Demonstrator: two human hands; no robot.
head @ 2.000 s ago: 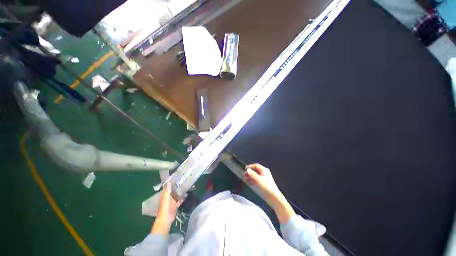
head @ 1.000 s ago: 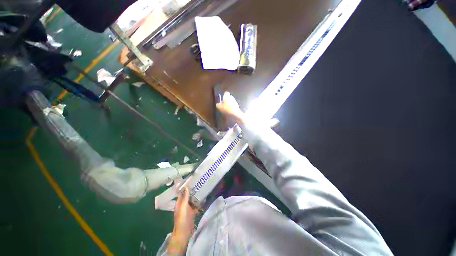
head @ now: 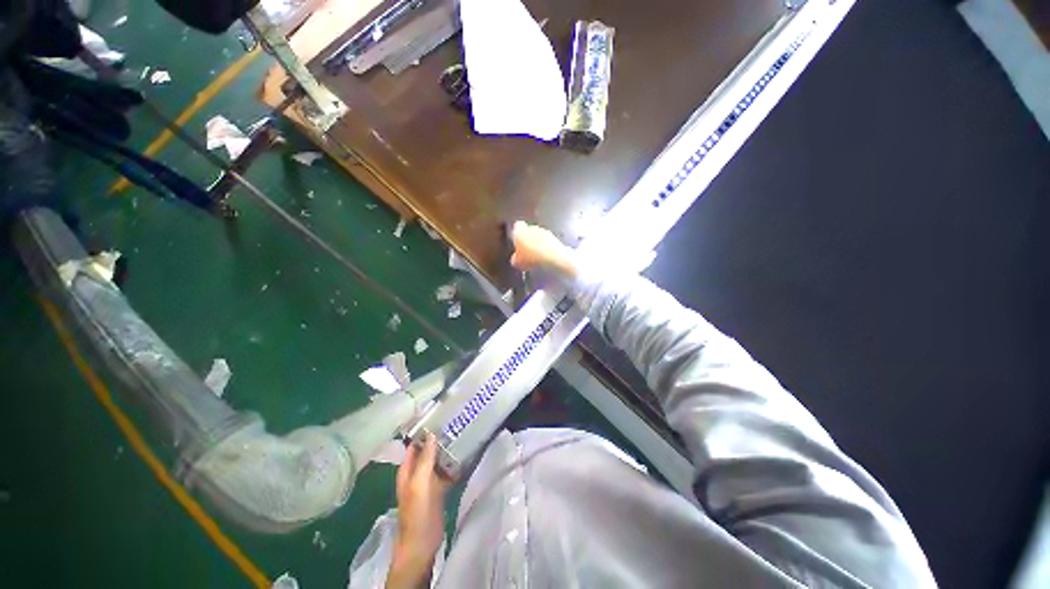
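Observation:
A long silver-white rail (head: 720, 140) with dark marks runs diagonally along the edge of the dark fabric lay (head: 829, 311). Its near end sticks out past the table edge. My left hand (head: 423, 489) is shut on that near end. My right hand (head: 541, 250) reaches across the rail, with the forearm over it. Its fingers are curled above the brown tabletop (head: 461, 190). A small dark bit shows at the fingertips, but whether they grip something is unclear. Glare hides the rail by the wrist.
A white paper piece (head: 507, 75) and a narrow printed carton (head: 590, 86) lie on the tabletop. Dark scissor handles (head: 454, 83) show beside the paper. Metal bars (head: 403, 40) lie behind. A fat pale hose (head: 271, 460) crosses the green, scrap-littered floor at left.
My right hand has moved from the fabric edge across the rail to the brown tabletop. The dark bar seen there before no longer shows clearly. My left hand still holds the rail end.

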